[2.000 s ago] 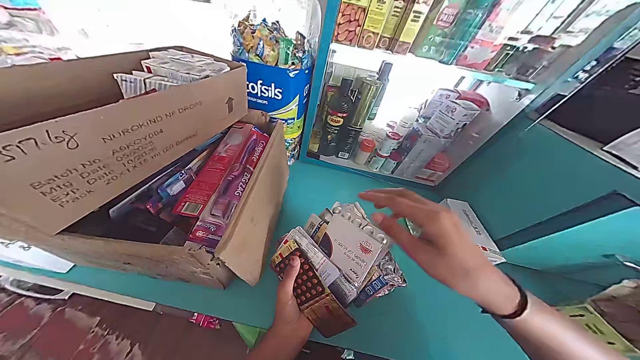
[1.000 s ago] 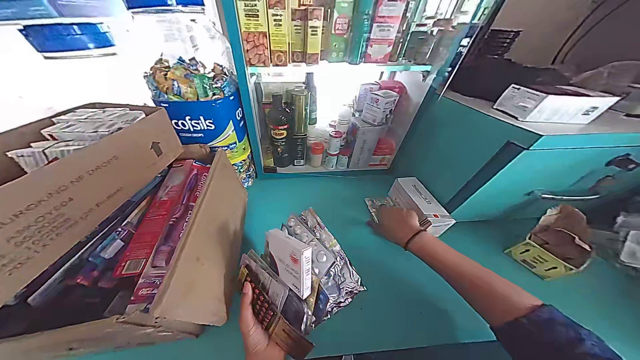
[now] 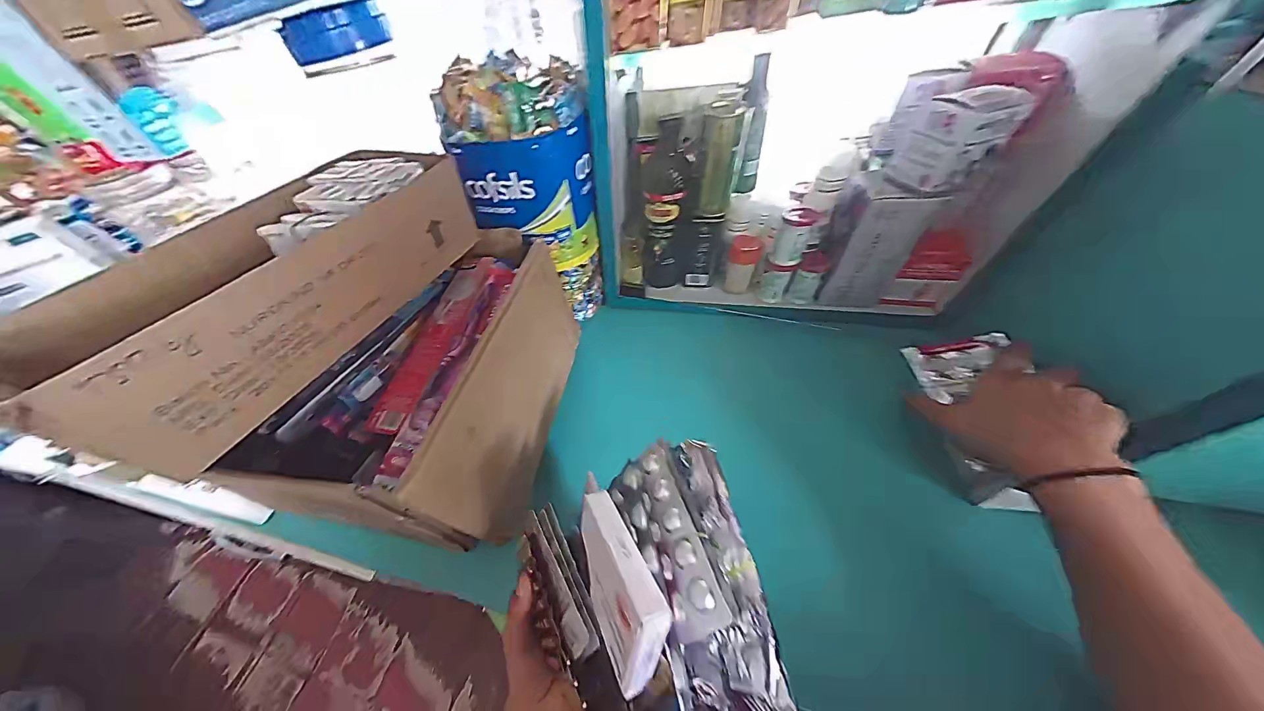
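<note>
Near the bottom centre, my left hand (image 3: 533,642) grips a bundle of blister packs (image 3: 691,583) and a small white medicine box (image 3: 624,592); its fingers are mostly hidden. At the right, my right hand (image 3: 1037,415) lies over a silver and red medicine strip (image 3: 953,363), its thumb and fingers at the strip's near edge. Whether it grips the strip is unclear. Beneath this hand is a white carton (image 3: 1007,497), mostly covered. The teal counter (image 3: 829,434) lies between my two hands.
A cardboard box (image 3: 494,415) with toothpaste and toothbrush packs stands at the left. Behind it is a blue tub (image 3: 523,188) topped with wrapped sweets. A teal-framed glass cabinet (image 3: 597,168) holds bottles (image 3: 667,197) and cartons. A brick floor (image 3: 296,622) shows at lower left.
My right hand has moved away from the bundle to the carton at the right. My left hand keeps hold of the bundle. The view has swung.
</note>
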